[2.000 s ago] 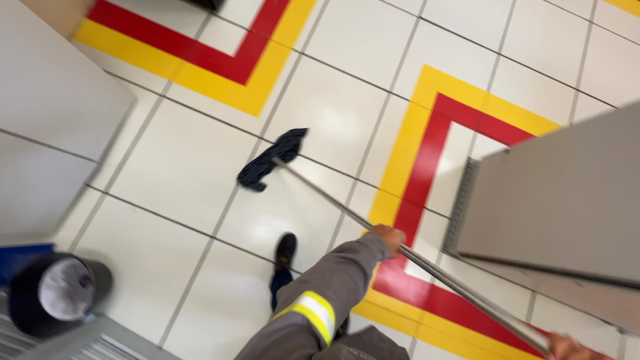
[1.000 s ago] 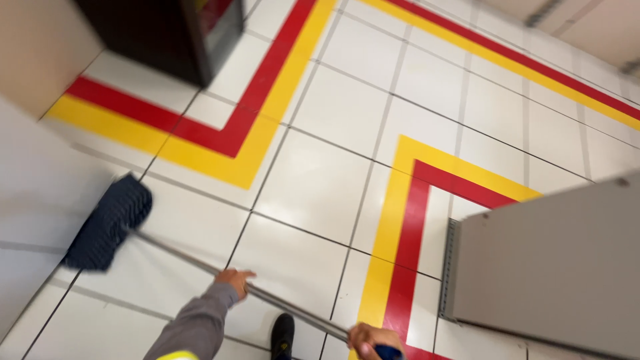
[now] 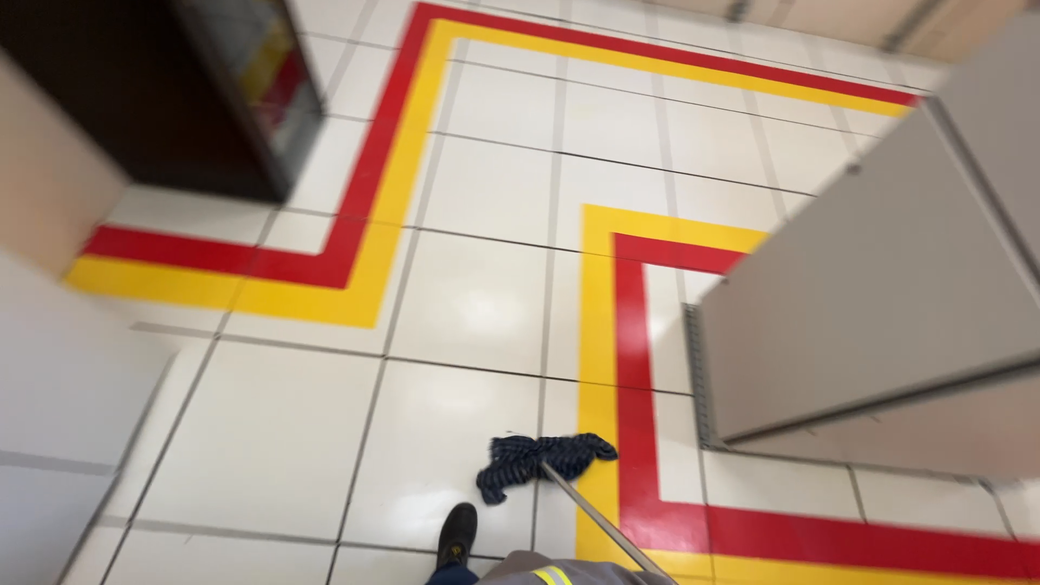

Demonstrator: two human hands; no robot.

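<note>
A dark striped cloth mop head (image 3: 546,461) lies on the white tiled floor at the lower middle, its right end over the yellow floor stripe. Its thin pole (image 3: 605,524) slants down to the right and leaves view at the bottom edge. Neither of my hands shows; both are out of frame. A grey sleeve with a reflective band (image 3: 555,575) is partly seen at the bottom, close to the pole. A dark shoe (image 3: 457,532) stands just left of and below the mop head.
A grey metal cabinet (image 3: 877,276) stands at the right inside red and yellow floor stripes (image 3: 634,390). A dark cabinet (image 3: 195,106) is at the upper left, a light grey cabinet (image 3: 65,406) at the left edge. Beige wall (image 3: 861,24) runs along the top right.
The mop head has moved from beside the light grey cabinet at the left across the floor to the yellow stripe at the right. Both hands, on the pole a second ago, have left the view.
</note>
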